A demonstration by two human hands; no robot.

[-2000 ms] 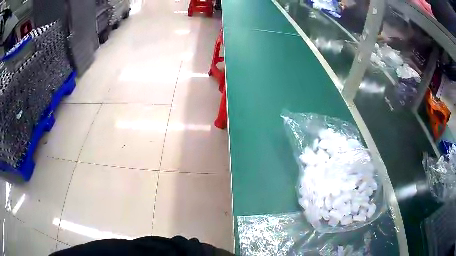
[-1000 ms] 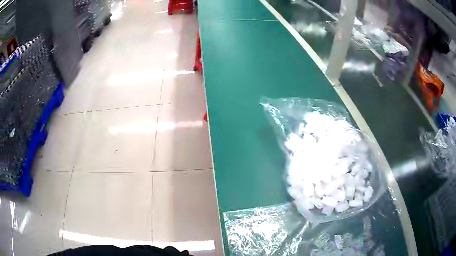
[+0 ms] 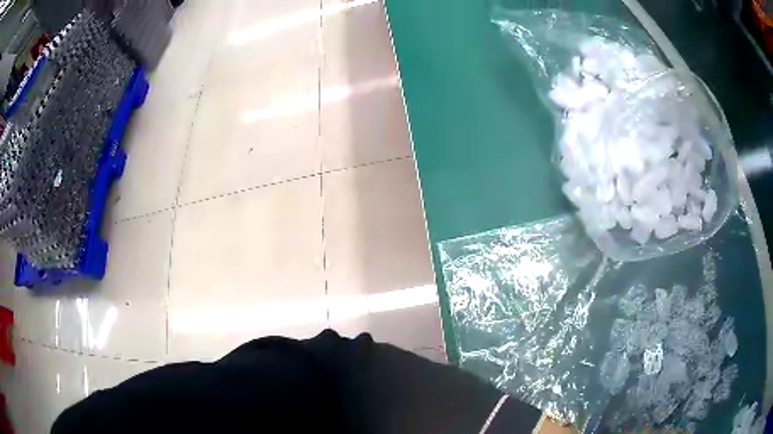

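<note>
A clear poly bag (image 3: 525, 42) with a heap of opaque white parts (image 3: 640, 144) lies on the green bench at the upper right. Below it, a pile of clear housings (image 3: 670, 352) is spread on a shiny, wrinkled plastic sheet (image 3: 517, 297). A few milky white pieces (image 3: 747, 420) show at the lower right corner. A dark sleeve with pale stripes reaches in along the bottom edge, with a sliver of wrist at its end. My hands are both outside the picture.
The green-topped bench (image 3: 475, 153) runs along the right, with a pale strip (image 3: 716, 89) at its far side. Tiled floor (image 3: 254, 229) lies to the left. Stacked grey goods (image 3: 63, 153) stand on a blue pallet (image 3: 102, 195). A red object (image 3: 7, 335) is at the left edge.
The view has tilted down, so the bag sits higher and more of the clear pile shows. The dark sleeve has come further in, and its striped cuff and wrist now show.
</note>
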